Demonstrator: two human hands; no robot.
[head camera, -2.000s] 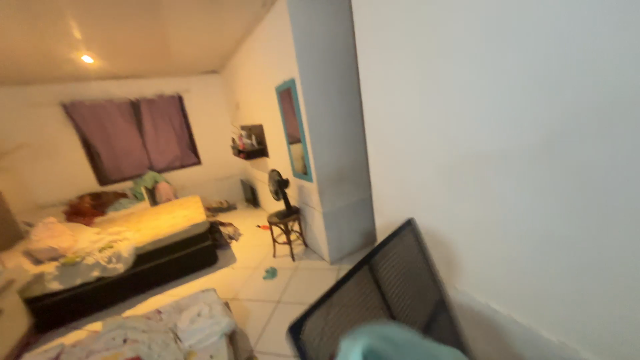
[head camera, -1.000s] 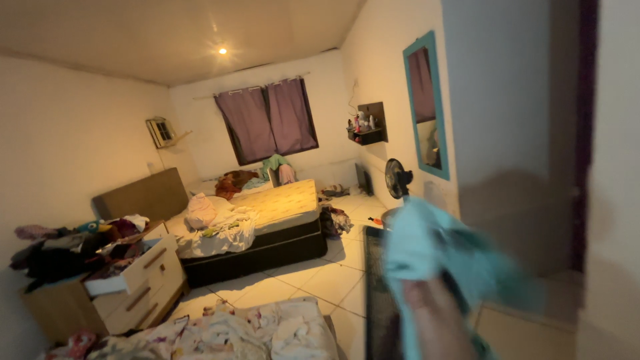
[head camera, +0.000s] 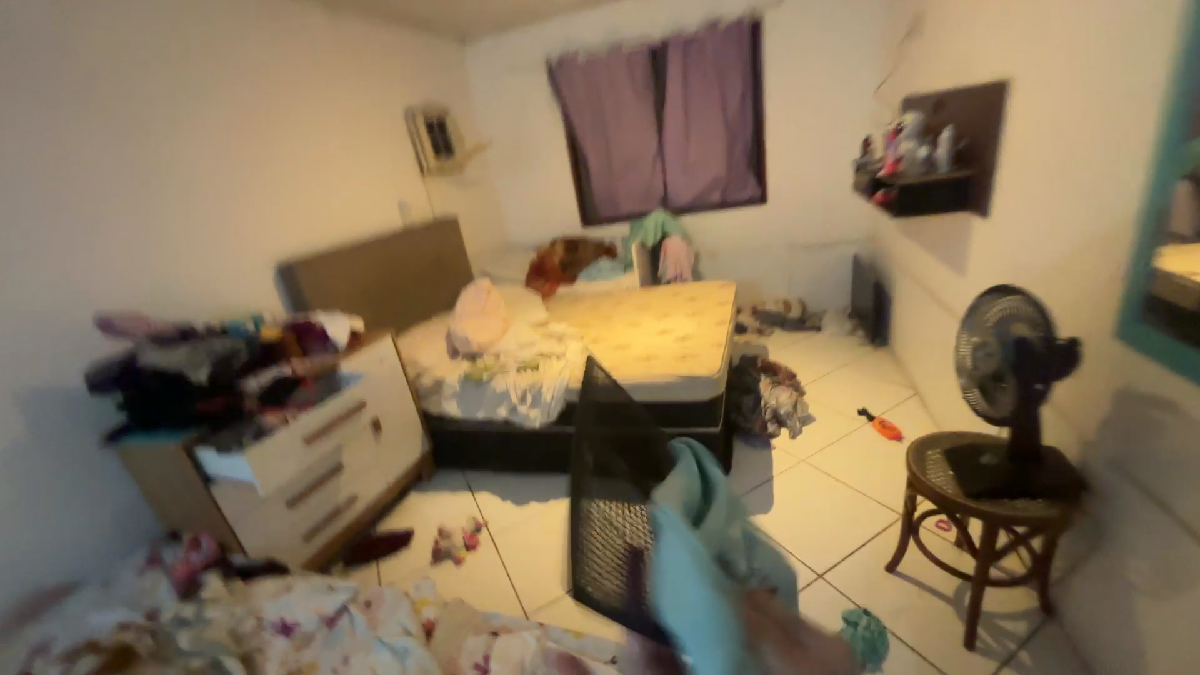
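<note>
My right hand (head camera: 787, 637), blurred at the bottom edge, is closed on a light blue cloth (head camera: 698, 553) that hangs over and in front of it. Just left of the cloth stands a dark mesh panel (head camera: 609, 506) in a dark frame, tilted, its right side partly hidden by the cloth. At the panel's lower end a blurred patch of skin, seemingly my left hand (head camera: 647, 652), shows at the bottom edge; its fingers and grip cannot be made out.
Floral bedding (head camera: 319, 619) fills the lower left. Behind it stands a dresser (head camera: 309, 469) heaped with clothes. A bed with a bare mattress (head camera: 656, 328) is beyond. At right a black fan (head camera: 1008, 366) sits on a round stool (head camera: 956, 450). A teal cloth (head camera: 864, 637) lies on the tiled floor.
The view has swung left toward the bed and dresser. The blue cloth and my right hand, raised one second ago, are now lower in view. More of the mesh panel shows.
</note>
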